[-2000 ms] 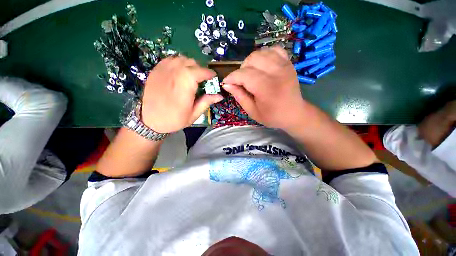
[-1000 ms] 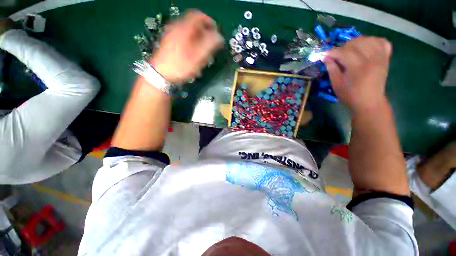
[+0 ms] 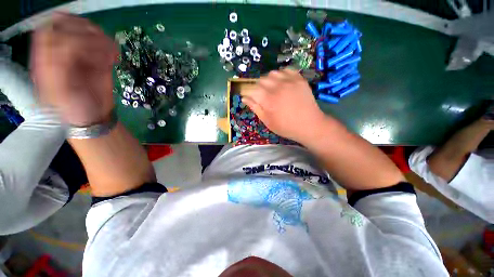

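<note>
My right hand (image 3: 287, 105) is over the parts box (image 3: 229, 116), fingers bent down at its upper part; its fingertips are partly hidden and I cannot tell if they hold anything. The box holds red-and-grey-blue small parts (image 3: 246, 127). My left hand (image 3: 76, 70) is at the far left, blurred, left of the heap of circuit boards (image 3: 154, 65) with dark lead wires and white rings; I cannot tell if it holds something. Small round components (image 3: 242, 48) lie in a loose cluster at top centre.
Blue cylinders (image 3: 341, 59) are piled right of centre, with flat metal-looking pieces (image 3: 298, 51) beside them. A neighbouring person's sleeve (image 3: 27, 157) is at the left, partly behind my left arm. Another person's arm (image 3: 460, 143) is at the right edge. A clear plastic bag (image 3: 470, 48) lies upper right.
My left hand has moved far left from the circuit board heap. My right hand has moved from the flat pieces and blue cylinders to the parts box. The camera view has shifted.
</note>
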